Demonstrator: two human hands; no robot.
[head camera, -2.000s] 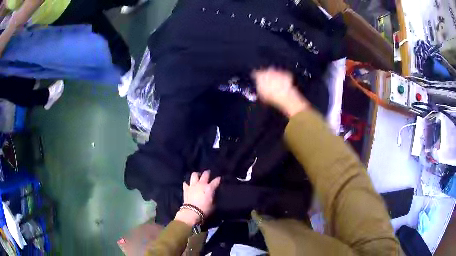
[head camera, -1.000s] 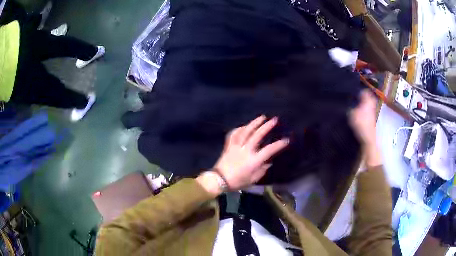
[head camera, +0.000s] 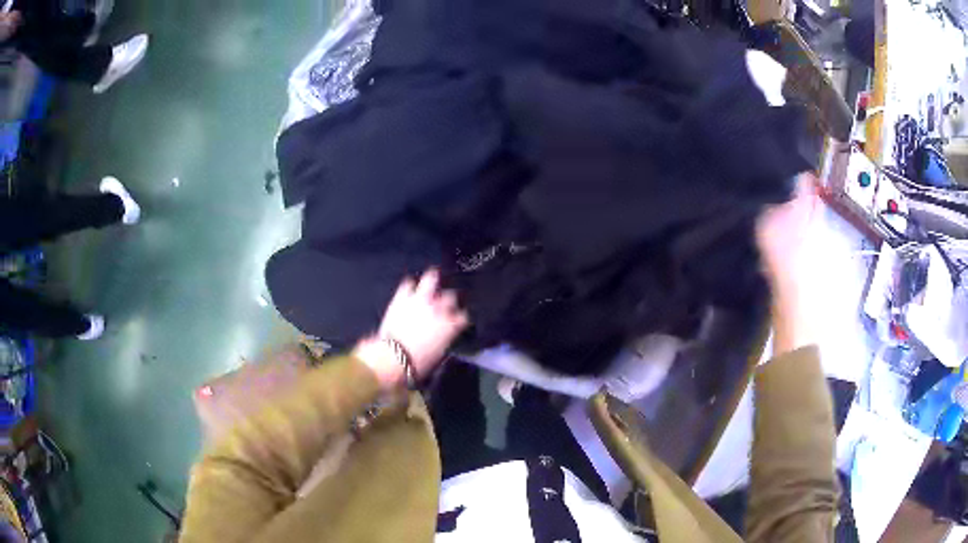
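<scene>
A black garment (head camera: 626, 159) lies bunched on a heap of dark cloth in front of me, with a small patch of pale specks near its middle. My left hand (head camera: 422, 318) is at the heap's near left edge, its fingertips on or in the dark cloth; whether they grip is unclear. My right hand (head camera: 791, 228) is blurred at the garment's right edge, and its fingers are hard to make out. White cloth (head camera: 541, 373) shows under the heap's near edge.
Clear plastic wrapping (head camera: 331, 69) sits behind the heap at the left. A switch box (head camera: 876, 191) with green and red buttons is at the right table edge, near white papers (head camera: 934, 297). Legs of people in white shoes (head camera: 120, 199) show on the green floor at left.
The garment has shifted and folded, uncovering the speckled patch. My left hand has moved left and its fingers have drawn in. My right hand stays at the right edge. The people at left have moved.
</scene>
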